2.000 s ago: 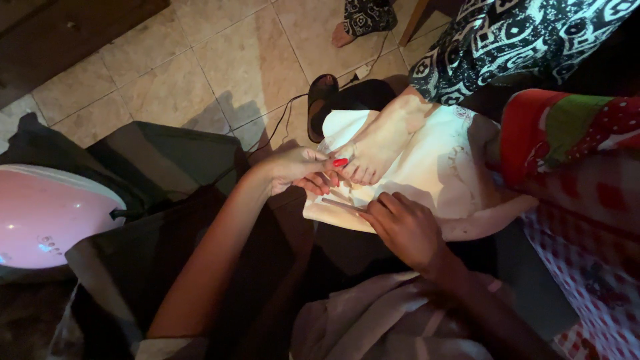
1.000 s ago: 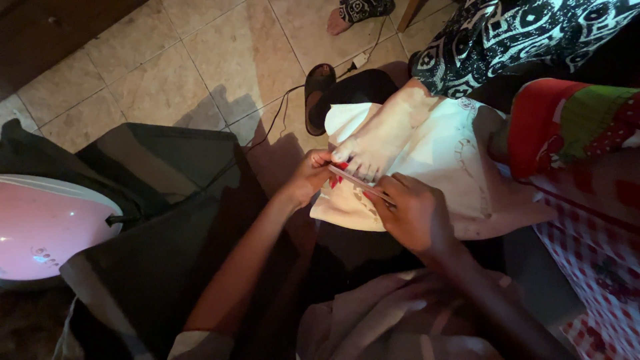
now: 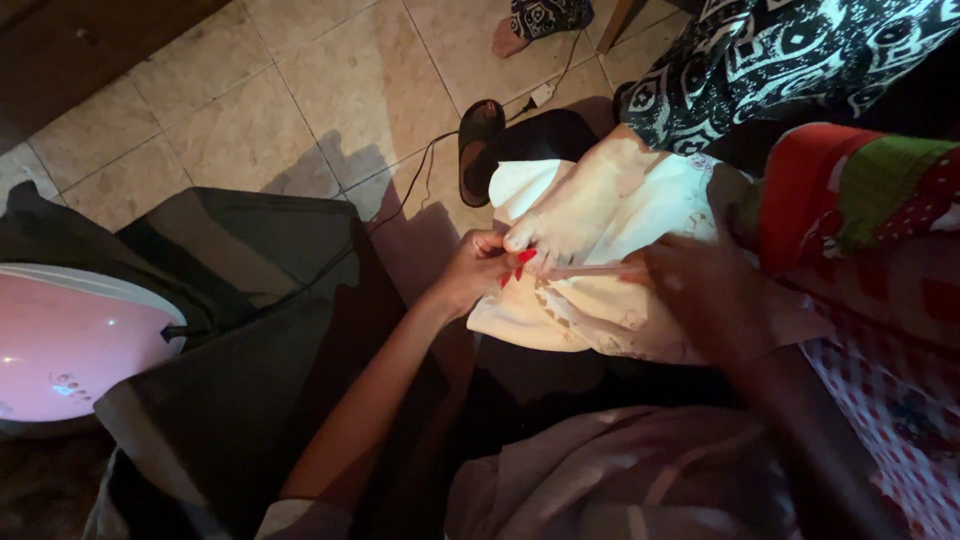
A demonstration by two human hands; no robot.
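Another person's bare foot (image 3: 581, 199) rests on a white patterned towel (image 3: 525, 322), its toes toward the lower left. My left hand (image 3: 487, 270), with red nails, holds the toes between thumb and fingers. From the right, my right hand (image 3: 675, 277) grips a thin, pale nail file (image 3: 589, 270), whose far end lies at the smaller toes. Motion blurs the right hand and forearm. Which toe the file touches cannot be told.
A black slipper (image 3: 480, 154) and a cable with a white plug (image 3: 541, 94) lie on the tiled floor. A pink rounded appliance (image 3: 75, 345) stands at the left beside a dark fabric bag (image 3: 225, 352). The other person's second foot (image 3: 510, 37) is at the top.
My right hand has moved back to the right with the file since a second ago, when it was close to the toes. My left hand stays at the toes.
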